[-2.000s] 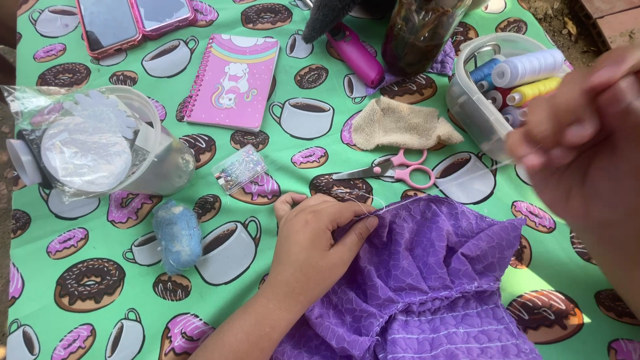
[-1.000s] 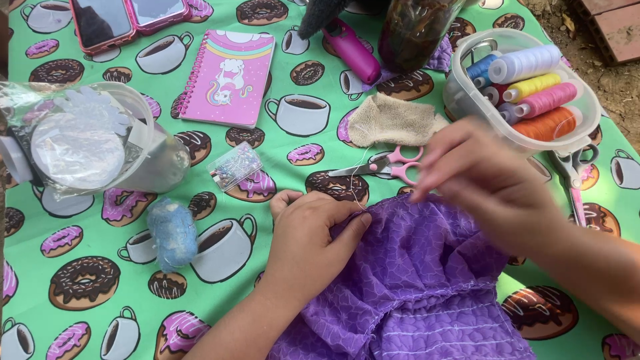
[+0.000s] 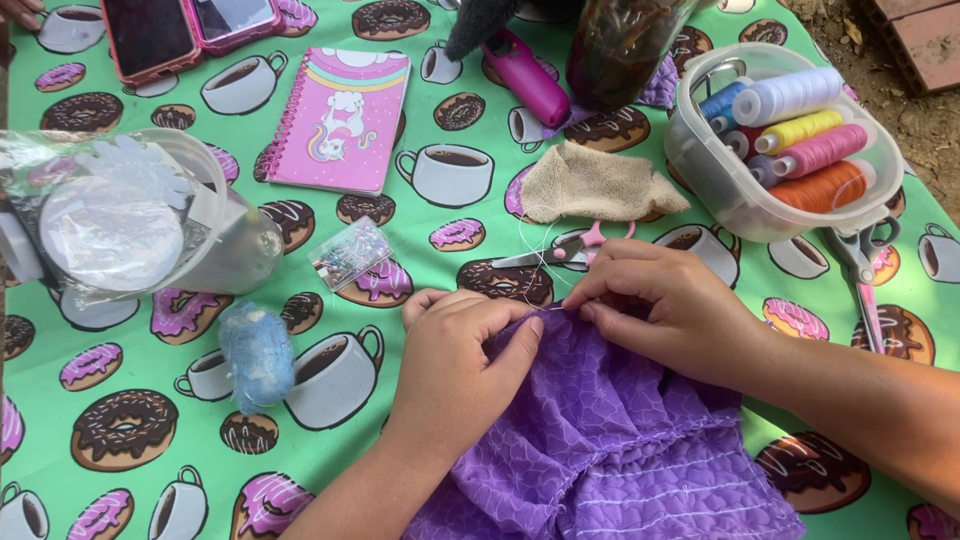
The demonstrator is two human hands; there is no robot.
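Note:
Purple patterned fabric (image 3: 585, 420), gathered and crossed by rows of pale stitching, lies at the bottom centre. My left hand (image 3: 465, 352) pinches its top edge between thumb and index finger. Close by on the right, my right hand (image 3: 660, 300) pinches at the same edge, where the tip of what looks like a sewing needle (image 3: 555, 307) shows by the fingertips. A loose white thread (image 3: 531, 244) loops up from there across the blades of pink-handled scissors (image 3: 544, 256). The fingers of my right hand partly cover the scissor handles. A beige cloth piece (image 3: 592, 184) lies just behind the scissors.
A plastic tub of thread spools (image 3: 686, 161) and grey-handled scissors (image 3: 859, 262) lie right. Left are a bagged clear container (image 3: 247, 240), a pin box (image 3: 350, 253) and a blue pincushion-like bundle (image 3: 257, 356). Behind stand a spiral notebook (image 3: 341, 120), phones (image 3: 154, 37), and a dark jar (image 3: 626, 52).
My right hand has come down from the raised position at the right to the fabric edge beside my left hand. The left hand keeps its pinch on the fabric.

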